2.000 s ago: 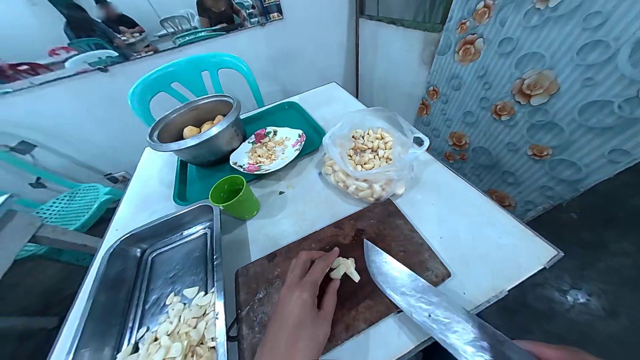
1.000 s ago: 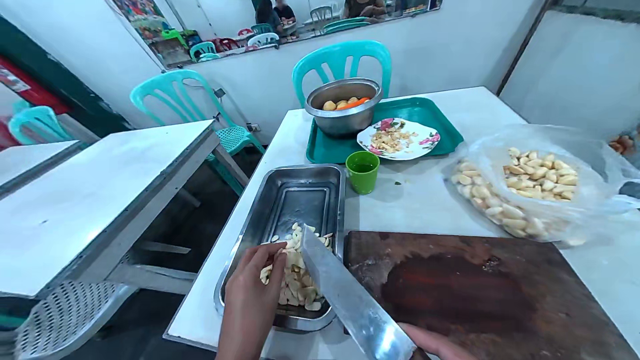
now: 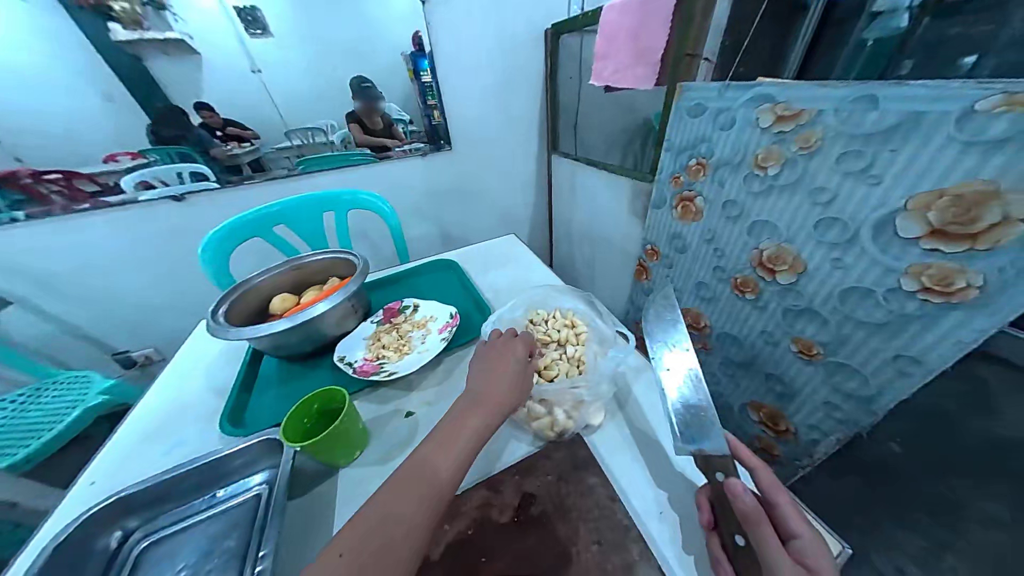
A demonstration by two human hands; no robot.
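My left hand [image 3: 502, 370] reaches to the left side of a clear plastic bag [image 3: 592, 400] full of peeled garlic cloves [image 3: 560, 340]; its fingertips are at the cloves, and whether they pinch one is hidden. My right hand [image 3: 764, 512] grips the wooden handle of a large kitchen knife [image 3: 684, 376], blade pointing up and away, to the right of the bag. Below the bag lies a brown wooden cutting board [image 3: 528, 520], wet on top. At lower left is the near-side steel tray [image 3: 200, 512], its visible part without garlic.
A green cup [image 3: 325, 426] stands beside the steel tray. Behind it, a green tray [image 3: 248, 400] bears a floral plate [image 3: 432, 352] of garlic bits and a steel pot [image 3: 296, 340] with potatoes and carrots. A teal chair [image 3: 304, 212] is behind the table. People appear in the wall mirror.
My left hand has gone from the sliced garlic in the steel tray to the bag of cloves. The knife has left the tray and is now raised at the right. The view has swung right.
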